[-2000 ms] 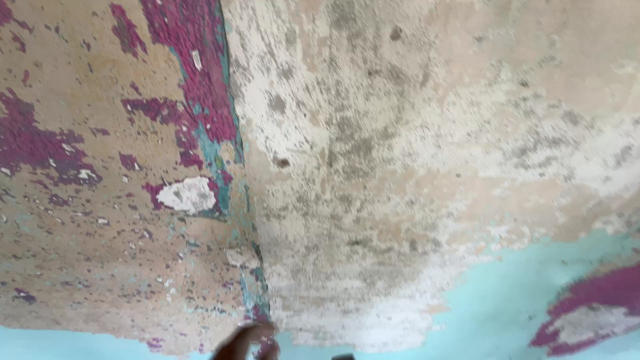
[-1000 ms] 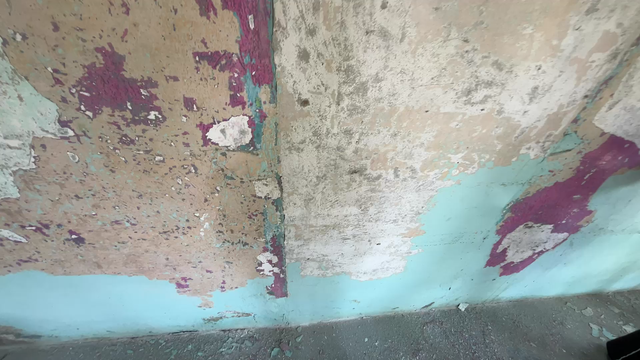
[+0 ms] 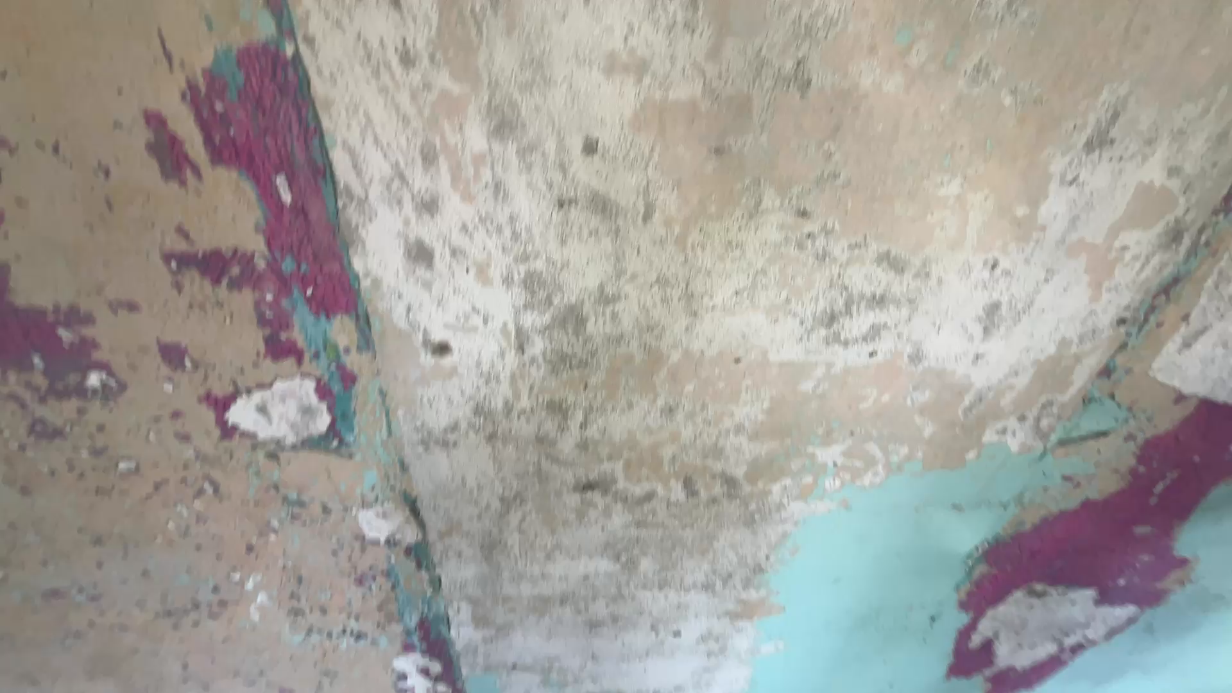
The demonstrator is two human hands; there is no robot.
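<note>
Neither my left hand nor my right hand shows in the head view now. A wall with worn, scraped paint fills the whole frame. Its middle is a whitish and beige plaster surface (image 3: 674, 289) with grey speckles. Magenta paint (image 3: 298, 192) clings beside a vertical edge at the left, with a bare white patch (image 3: 281, 411) below it. Turquoise paint (image 3: 857, 577) covers the lower right, next to another magenta area (image 3: 1078, 549) around a grey-white patch (image 3: 1049, 624).
A dark vertical joint (image 3: 332, 183) runs down the left part of the wall. Another slanting joint (image 3: 1145, 318) crosses the right side. The picture is slightly blurred.
The view has tilted up from one second ago, so the floor with paint flakes is out of frame. A hand seen low in the frame two seconds ago is no longer visible.
</note>
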